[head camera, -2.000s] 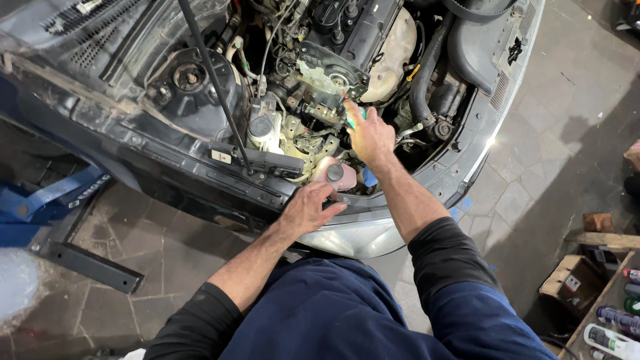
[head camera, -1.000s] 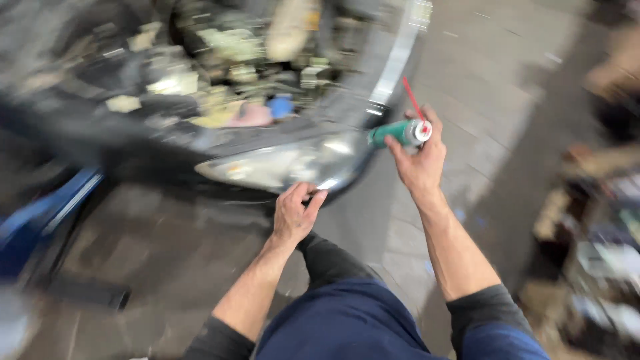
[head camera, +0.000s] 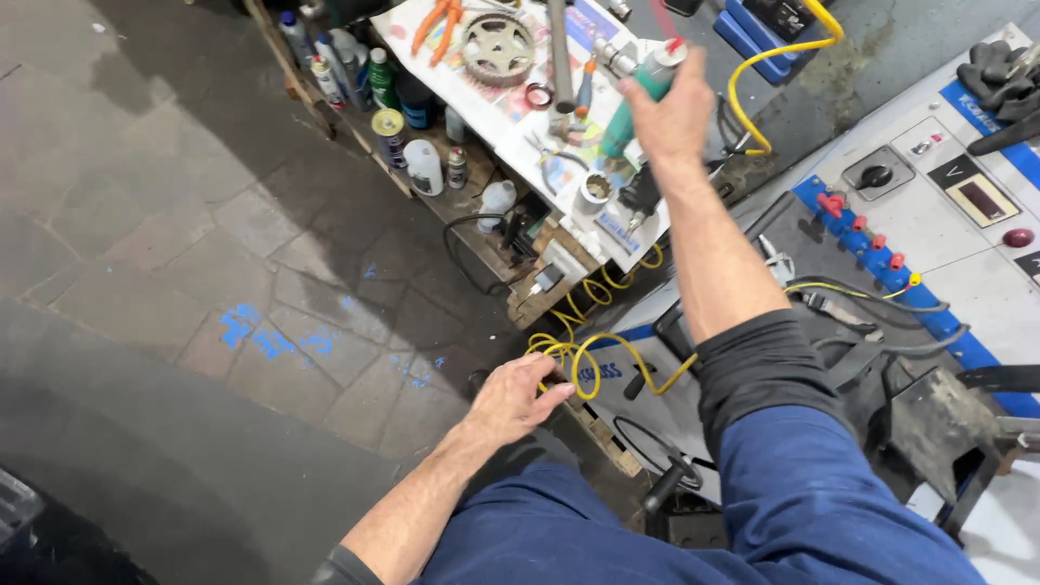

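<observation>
My right hand [head camera: 674, 106] grips a green spray can [head camera: 632, 110] with a red nozzle, held over the right part of a paper-covered workbench [head camera: 508, 122]. Below the can, a white cup [head camera: 595, 192] and a black power tool [head camera: 640, 192] lie on the bench. Farther along are a toothed pulley [head camera: 498, 50], orange-handled pliers [head camera: 439, 28], a screwdriver [head camera: 585, 88] and a long metal bar [head camera: 561, 57]. My left hand [head camera: 513, 396] hangs with fingers apart and nothing in it, near a coiled yellow hose [head camera: 587, 370].
Bottles and cans, among them a white plastic jug [head camera: 423, 167], crowd the shelf beneath the bench. At the right stands a white and blue machine [head camera: 902, 162] with a control panel and cables. A blue plastic bin [head camera: 751, 41] lies behind the bench.
The view has swung from the car's engine bay and headlight to the workbench. My left hand has left the headlight's edge; my right hand has carried the spray can over the bench.
</observation>
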